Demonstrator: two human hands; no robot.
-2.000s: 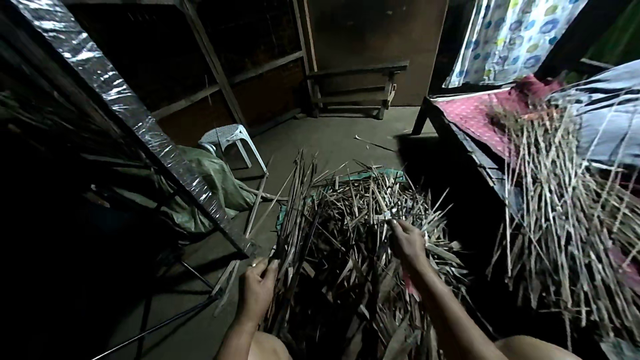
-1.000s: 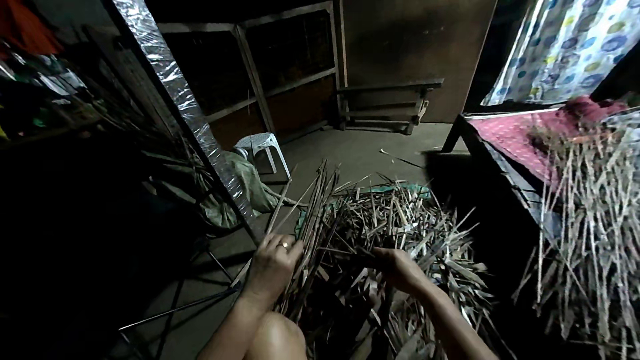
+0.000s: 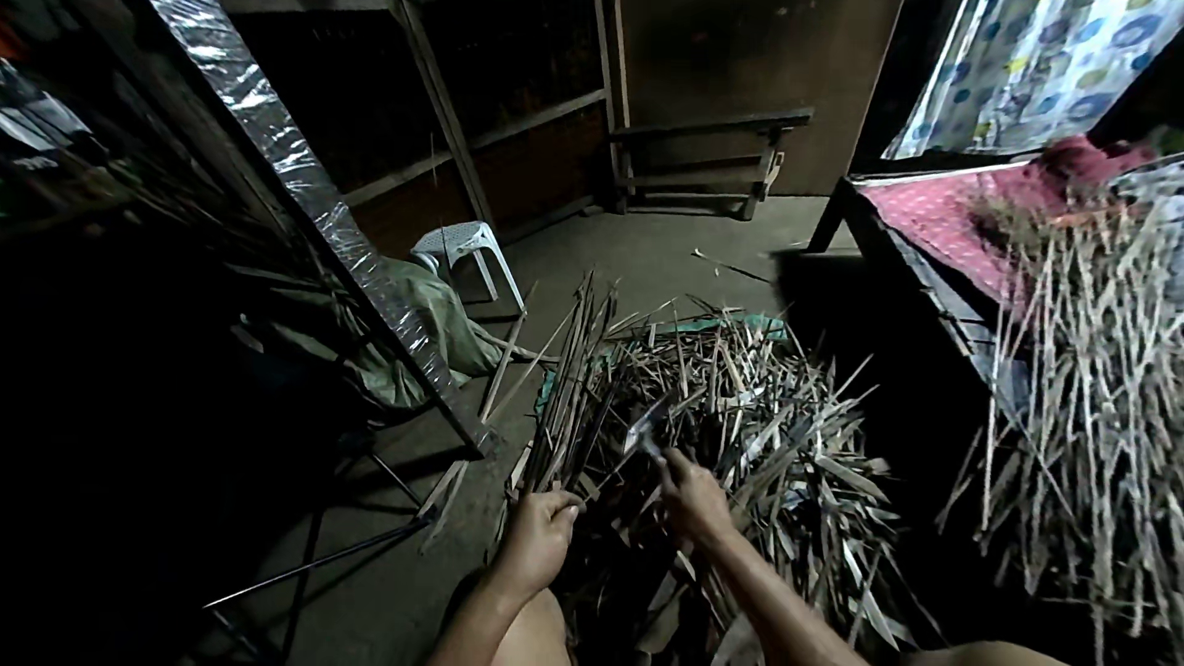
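Observation:
A large heap of dried leaf strips and thin stalks lies before my knees, with a bit of green sheet showing at its far edge. My left hand is closed at the heap's left side, its thumb and finger pinching the end of a thin strip. Just beyond it, a bundle of long thin stalks points away from me. My right hand grips a small metal blade tool, probably a knife, above the middle of the heap. The tool's exact shape is blurred.
A white plastic stool stands beyond a plastic-wrapped post on the left. A wooden bench is by the back wall. At right, more stalks lie over a bed-like platform with pink cloth. Thin metal rods lie lower left.
The two hands were farther apart two seconds ago. Since one second ago, the blade tool has come into clear view at my right hand. The view has shifted slightly.

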